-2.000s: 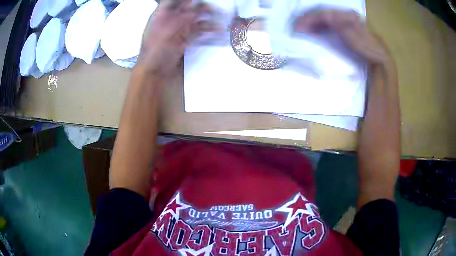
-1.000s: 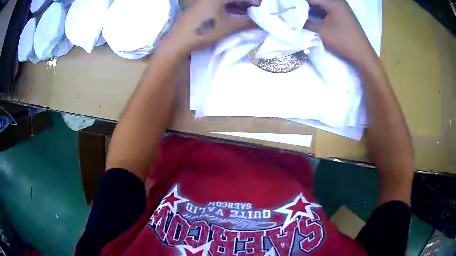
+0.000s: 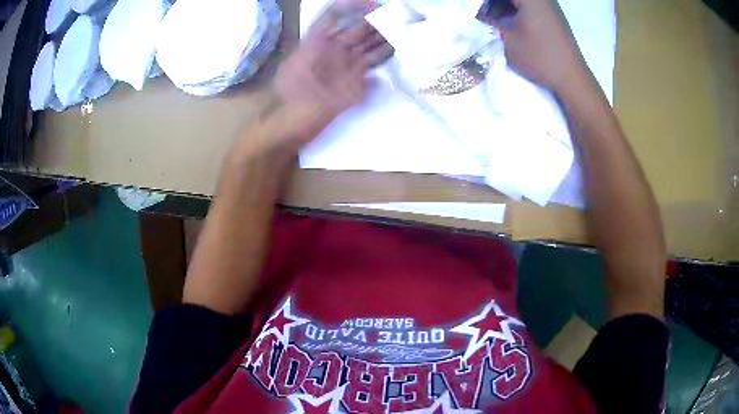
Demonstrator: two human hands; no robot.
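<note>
A round gold decorative piece (image 3: 459, 79) lies on the stack of white tissue sheets (image 3: 356, 149), mostly covered by a crumpled tissue sheet (image 3: 433, 40). Only its lower patterned rim shows. A loose part of the tissue (image 3: 527, 154) spreads down to the right. My left hand (image 3: 336, 69) is blurred, at the left side of the tissue, with its fingers apart. My right hand (image 3: 527, 36) is at the upper right of the piece, its fingers closed on the crumpled tissue; the fingertips are partly hidden near the top edge.
Tissue-wrapped parcels (image 3: 207, 40) stand in leaning rows at the upper left. A narrow paper strip (image 3: 454, 211) lies at the near edge of the cardboard table cover (image 3: 162, 145). A brown carton (image 3: 162, 259) is below the table at the left.
Tissue now covers most of the gold piece, which was largely bare. My left hand has moved down and opened off the tissue. The tissue's left part is folded in.
</note>
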